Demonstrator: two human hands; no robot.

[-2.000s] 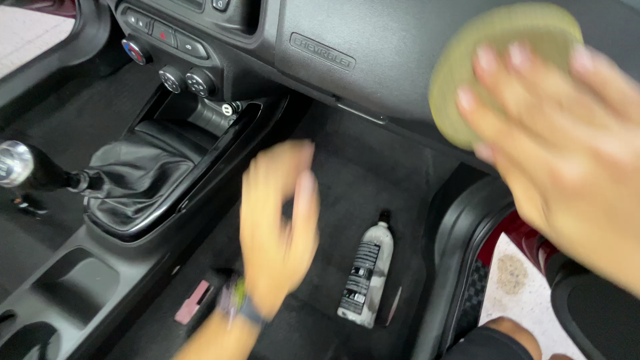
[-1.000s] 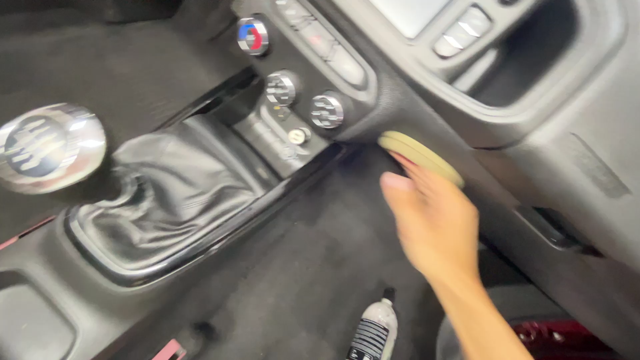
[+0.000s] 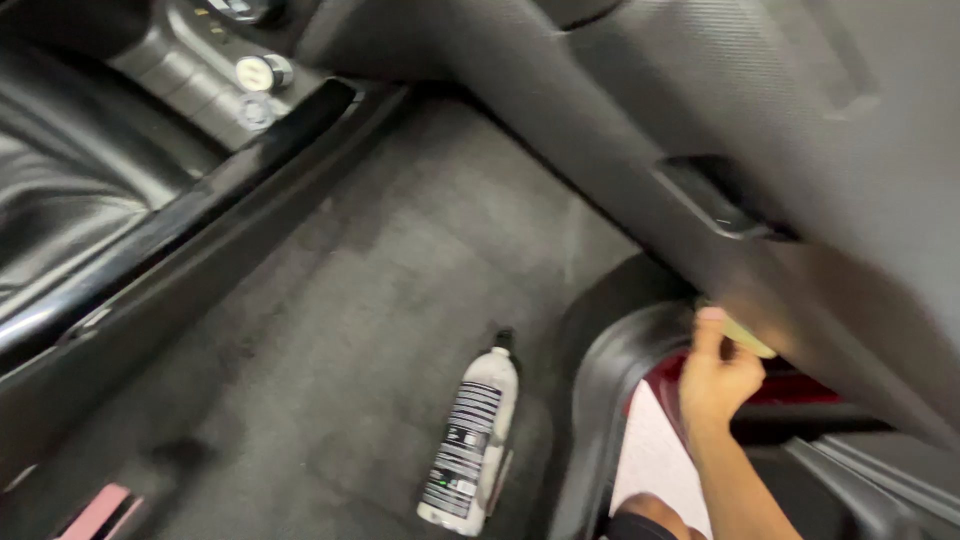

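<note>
My right hand (image 3: 720,375) grips a yellow-green round applicator pad (image 3: 748,337), pressed against the lower edge of the dark plastic dashboard (image 3: 637,127), near its door end. The glove box latch handle (image 3: 724,199) lies up and left of the hand. A white plastic bottle (image 3: 471,442) with a black cap and a printed dark label lies on the carpeted footwell floor (image 3: 337,337), left of that hand. My left hand is out of the frame.
At left runs the centre console trim (image 3: 180,195) beside the black gear-lever boot (image 3: 67,165). A round plug (image 3: 259,73) sits in the console. A pink and black object (image 3: 101,514) lies at the lower left. The door opening's seal (image 3: 592,405) borders the footwell.
The right hand has moved with the pad from beside the console, along the dashboard's lower edge, to its door end. The left hand, visible two seconds ago, has left view. The view has shifted closer.
</note>
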